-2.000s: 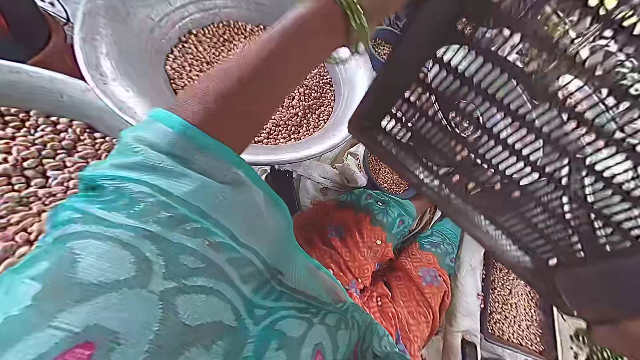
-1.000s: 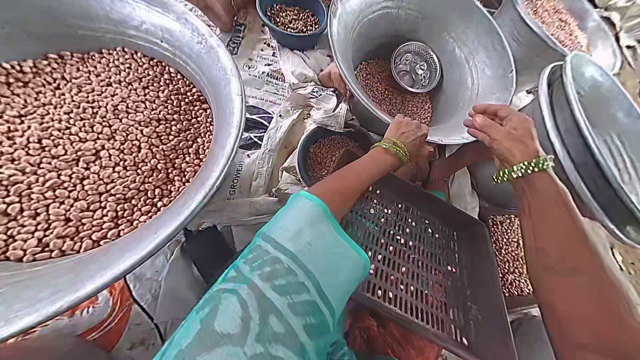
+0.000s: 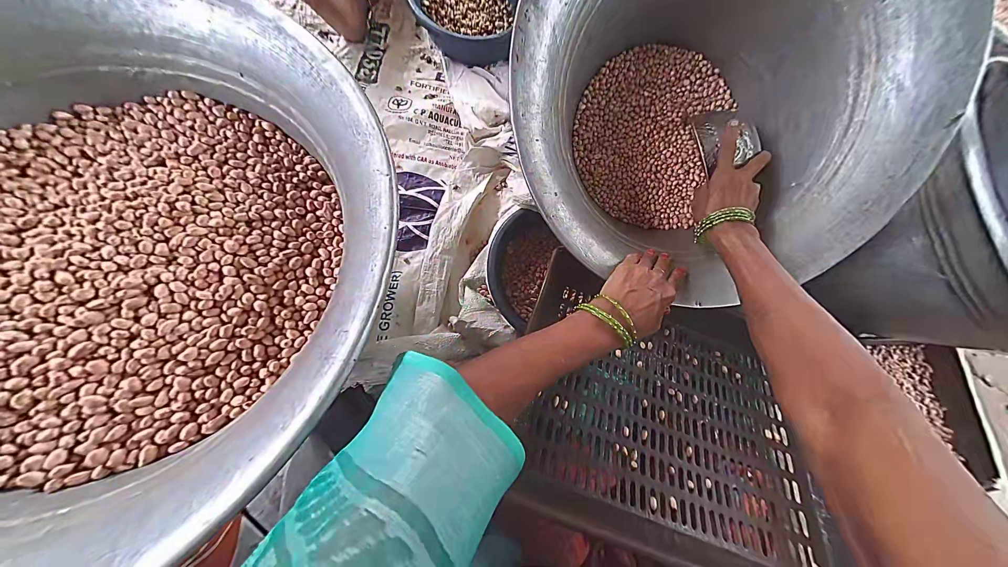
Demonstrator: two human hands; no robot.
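My right hand is inside a wide metal basin, gripping a small metal bowl tilted against a heap of peanut kernels. The near rim of that basin is held by my left hand, fingers curled over it. Below my left forearm lies a dark slotted plastic crate, with a few kernels caught in its slots. Green bangles circle both wrists.
At the left stands a large metal basin full of peanut kernels. Printed woven sacks lie between the basins. Blue tubs of kernels stand at the top and beside the crate. More kernels lie in a container at right.
One second ago the metal bowl lay on the kernels and my right hand was at the basin's rim; now that hand holds it. The crate, raised two seconds ago, is down.
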